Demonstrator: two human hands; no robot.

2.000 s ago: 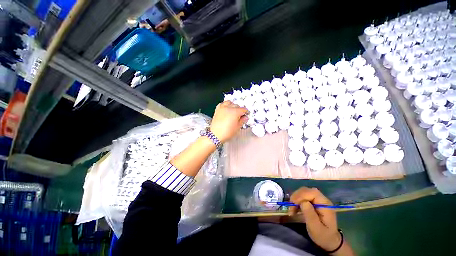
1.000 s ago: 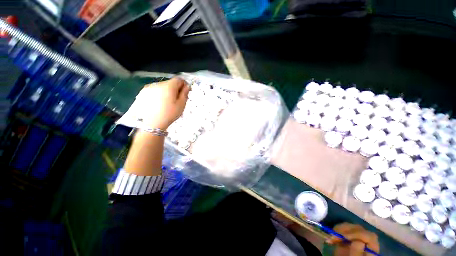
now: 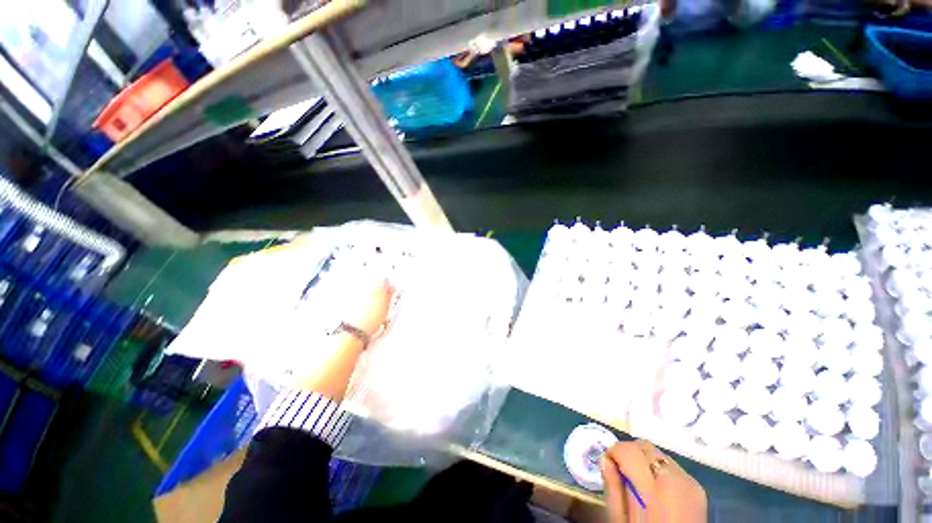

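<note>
My left hand [image 3: 370,306] is inside the lined box [image 3: 491,296] on the left; its fingers are washed out by glare, so I cannot tell if it holds a part. White parts [image 3: 383,253] show faintly at the box's back. My right hand [image 3: 654,482] holds the thin blue brush [image 3: 633,492] at the bench's front edge. The brush tip is hidden at the small round pot [image 3: 589,456]. Rows of round white parts [image 3: 756,347] with thin pins upright stand on the cardboard sheet [image 3: 787,472] to the right.
Another sheet of white parts [image 3: 913,276] stands at the far right. A dark belt [image 3: 695,169] runs behind the bench. A shelf post [image 3: 378,143] rises behind the box. A blue crate [image 3: 210,439] is below left. Blue baskets [image 3: 421,97] and part of a person's hand show beyond the belt.
My left hand went from the rows to the box's far left side, then moved right within the box. My right hand now holds the brush more steeply over the pot. The view has shifted.
</note>
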